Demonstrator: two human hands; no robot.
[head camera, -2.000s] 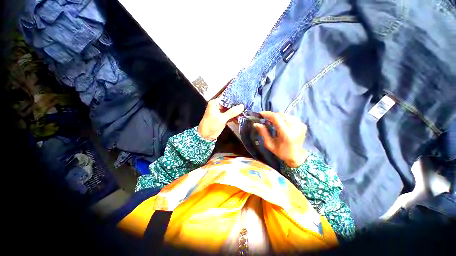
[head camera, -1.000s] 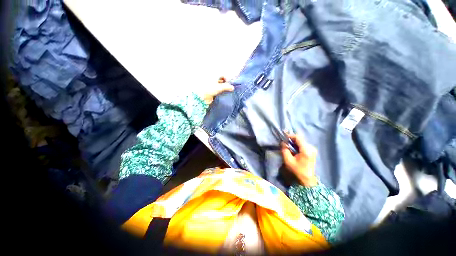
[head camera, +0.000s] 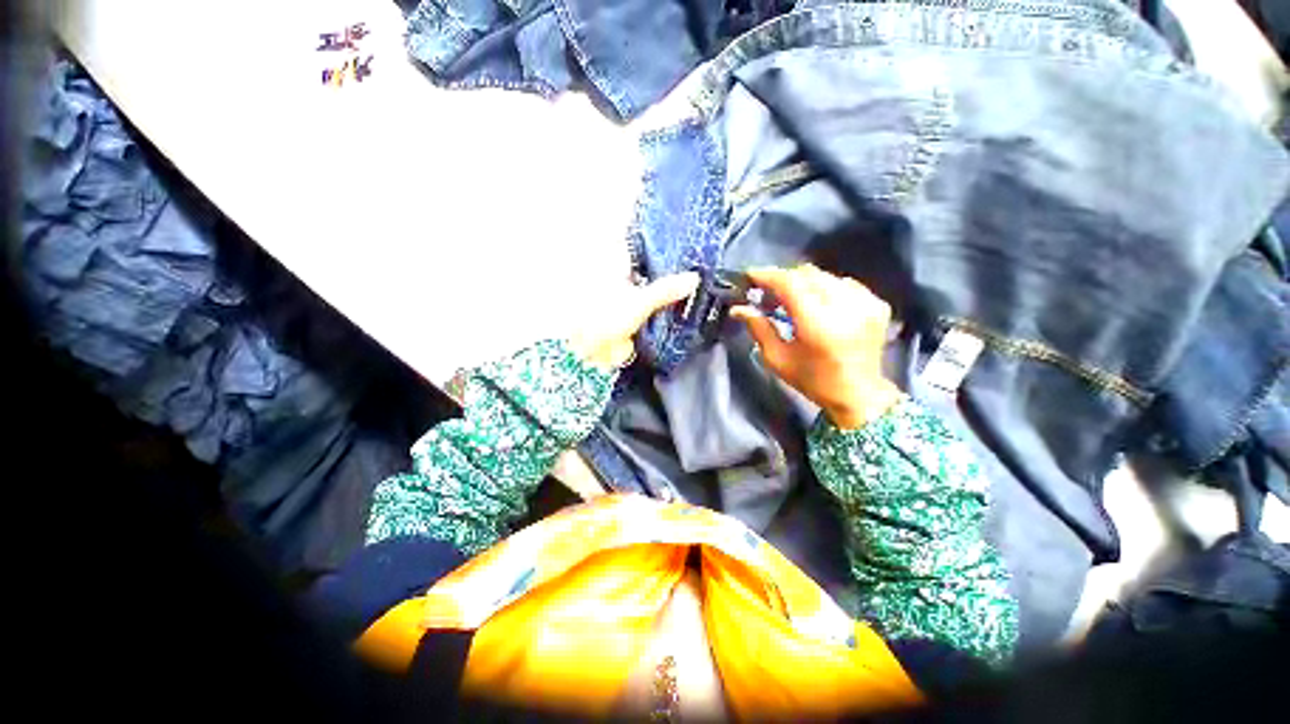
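A blue denim garment lies spread inside out in front of me, with yellowish seams and a white care label. My left hand pinches the garment's faded blue edge band near a dark tab. My right hand is right beside it at the same spot, fingers curled round small dark thread snips, mostly hidden in the fingers. The tips meet the band close to my left fingertips.
More denim lies at the table's far side and dark denim at the lower right. Small dark marks show on the white tabletop. A crumpled blue garment heap lies below the table's left edge.
My left hand has shifted to the dark tab on the band. My right hand has moved up and left to meet it. The view has shifted, showing more of the table's far side.
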